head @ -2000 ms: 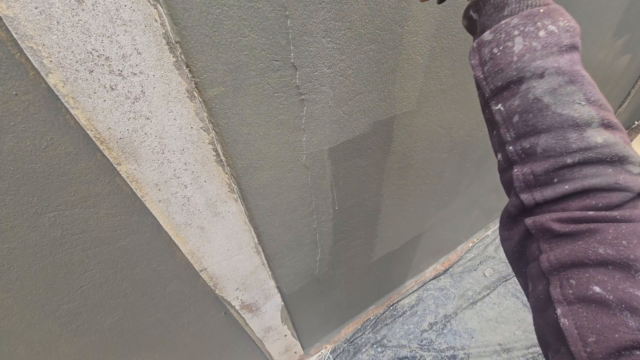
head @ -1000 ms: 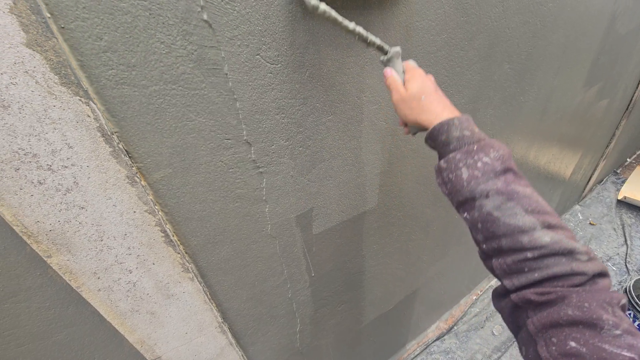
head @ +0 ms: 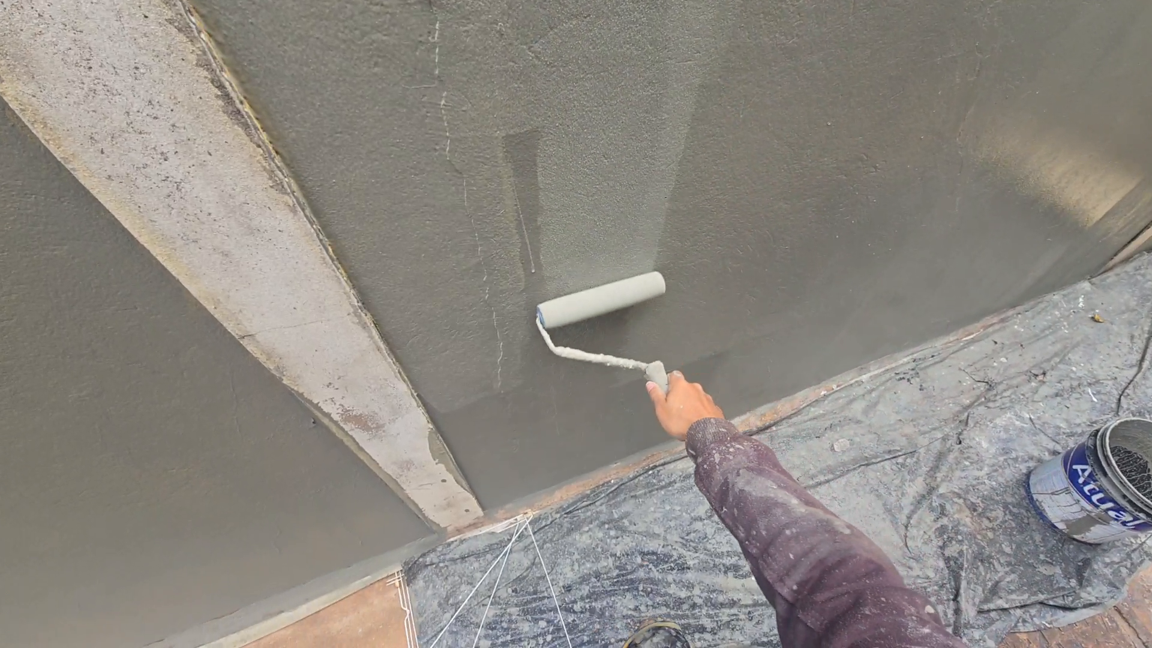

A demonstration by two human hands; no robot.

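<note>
My right hand (head: 684, 407), in a paint-spattered maroon sleeve, is closed around the handle of a paint roller (head: 601, 300). The roller's pale, paint-covered sleeve lies against the grey-green wall (head: 810, 180), and its coated wire frame bends down to the grip. A lighter, wet-looking band of paint (head: 612, 198) runs up the wall above the roller. Left of that band are a narrow darker patch (head: 523, 198) and a thin vertical crack (head: 466, 198). My left hand is out of view.
A bare, pale concrete pilaster (head: 225, 225) slants down the left side. Paint-stained plastic sheeting (head: 864, 468) covers the ground along the wall's foot. An open paint bucket (head: 1089, 490) stands on it at right. White strings (head: 495, 576) and a shoe tip (head: 657, 634) show at the bottom.
The roller has come down the wall in my right hand; its sleeve was out of view one second ago. The lighter band now reaches lower. The view has shifted, showing more ground and the bucket.
</note>
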